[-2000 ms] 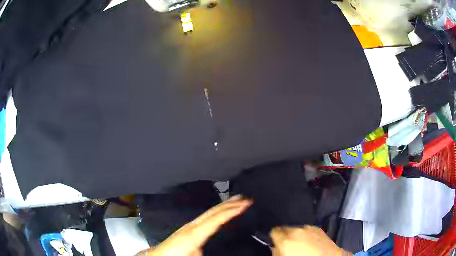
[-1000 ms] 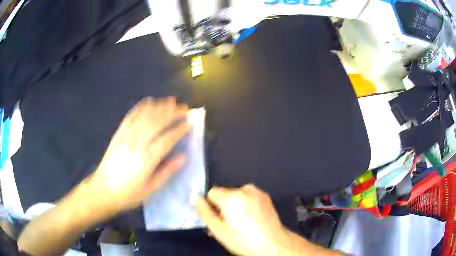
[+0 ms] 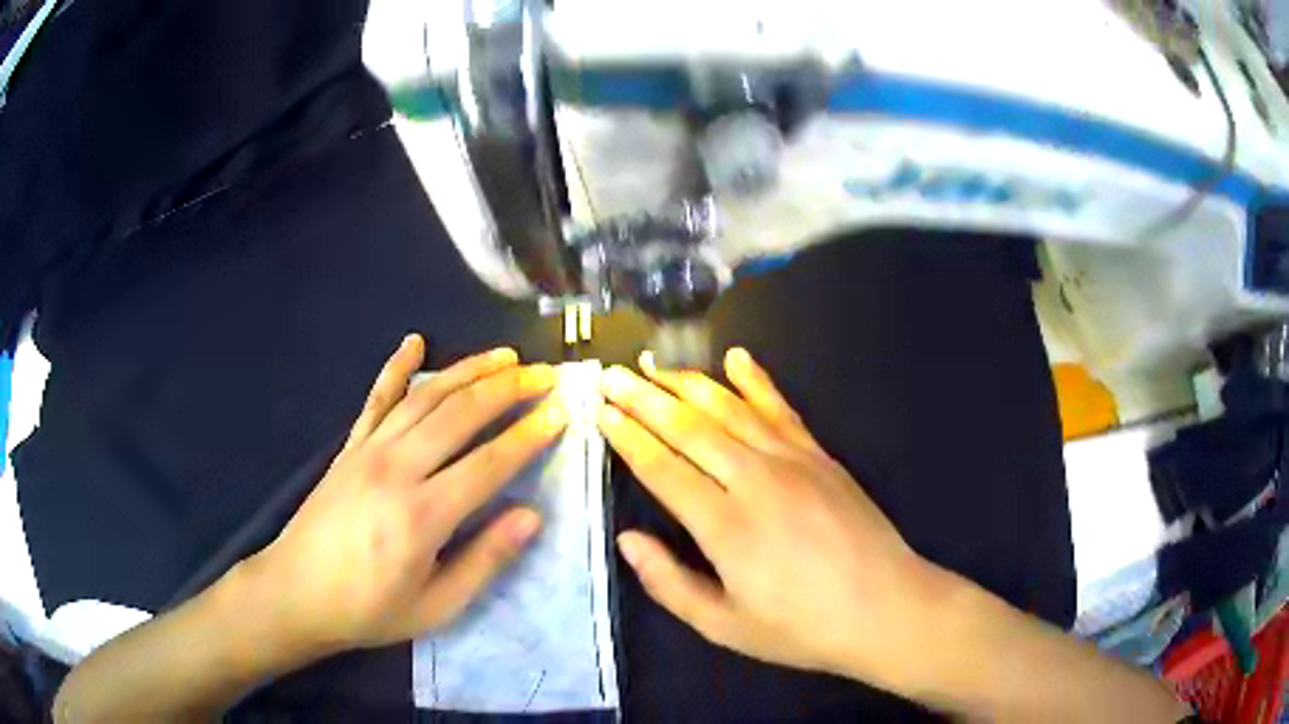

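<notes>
A pale grey rectangular patch (image 3: 530, 622) with lines near its edges lies on the large black garment panel (image 3: 255, 311). Its top end is just in front of the presser foot and needle (image 3: 577, 323). My left hand (image 3: 410, 495) lies palm down with fingers spread on the patch, fingertips near its top edge. My right hand (image 3: 763, 509) lies flat with fingers spread on the black panel, its fingertips at the patch's right edge near the presser foot. Neither hand grips anything visible.
The white machine head with a blue stripe (image 3: 877, 127) spans the top. An orange strip (image 3: 1084, 400) is on the white table (image 3: 1110, 509) at right. Small black cut pieces (image 3: 1223, 467) and a red basket (image 3: 1216, 665) are at the right edge. More black cloth lies upper left.
The grey patch has come onto the black panel and moved up to the presser foot. Both hands moved forward and now lie flat. The view has shifted up, showing more of the machine.
</notes>
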